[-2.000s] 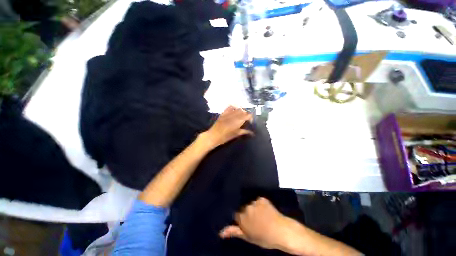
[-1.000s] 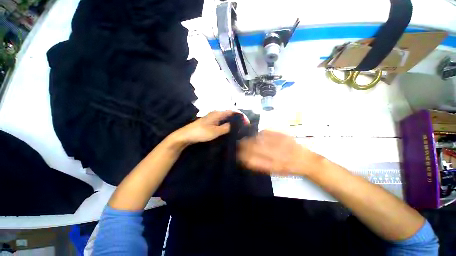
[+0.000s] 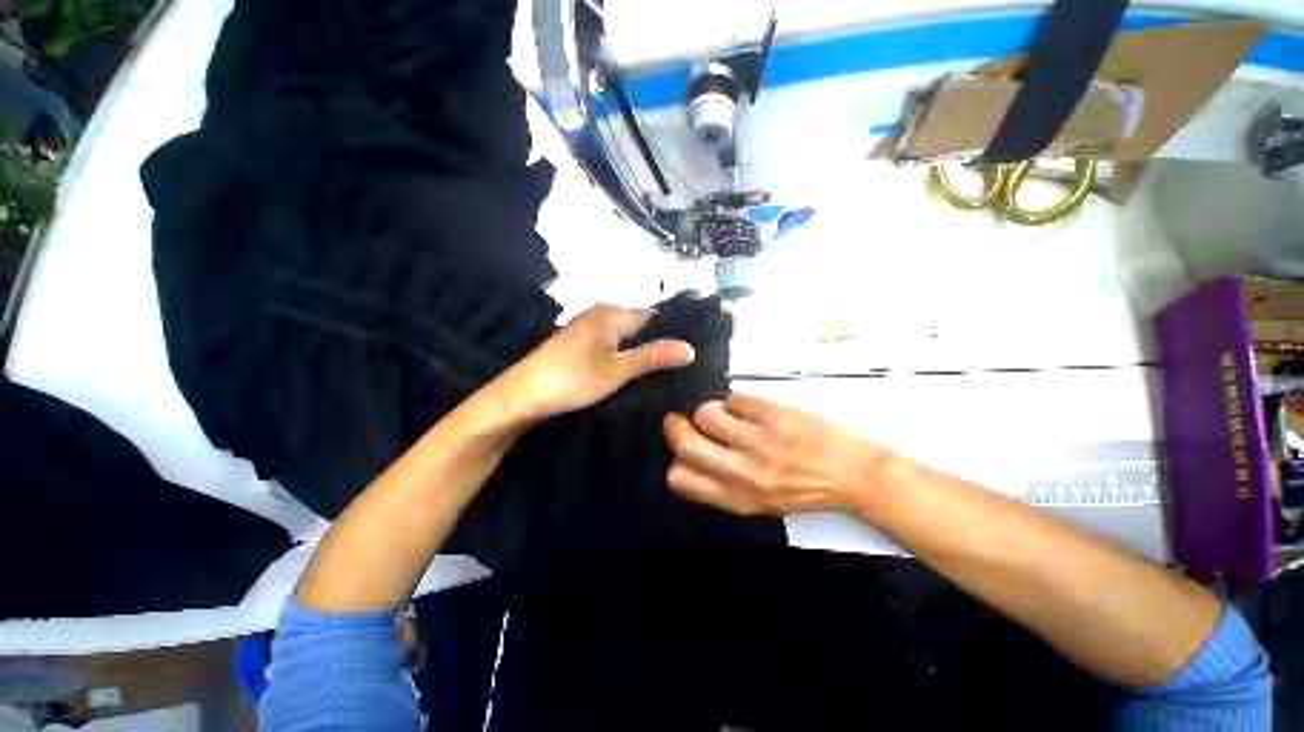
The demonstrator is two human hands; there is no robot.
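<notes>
A large black garment piece [image 3: 343, 286] lies left of the needle, under my hands and down over the lap. My left hand [image 3: 594, 365] lies on the cloth just below the presser foot, its thumb and fingers around a bunched part of the fabric edge [image 3: 698, 336]. My right hand [image 3: 758, 455] is lower right, its curled fingertips pinching the cloth near its right edge. The presser foot and needle area [image 3: 708, 272] sits just above the fabric edge, partly hidden by a grey ridged cylinder [image 3: 734, 240].
The white sewing machine with a blue stripe [image 3: 872, 65] crosses the top. Gold scissors [image 3: 1051, 193] lie under brown cardboard [image 3: 1173, 79] and a black strap [image 3: 1058, 79]. A purple box [image 3: 1216, 429] is at right, a ruler [image 3: 1094, 475] near the front edge. Another black piece [image 3: 115, 501] lies far left.
My right hand has come up from over the lap to the cloth beside my left hand. The fabric edge now lies bunched at the foot. The view has moved closer to the machine.
</notes>
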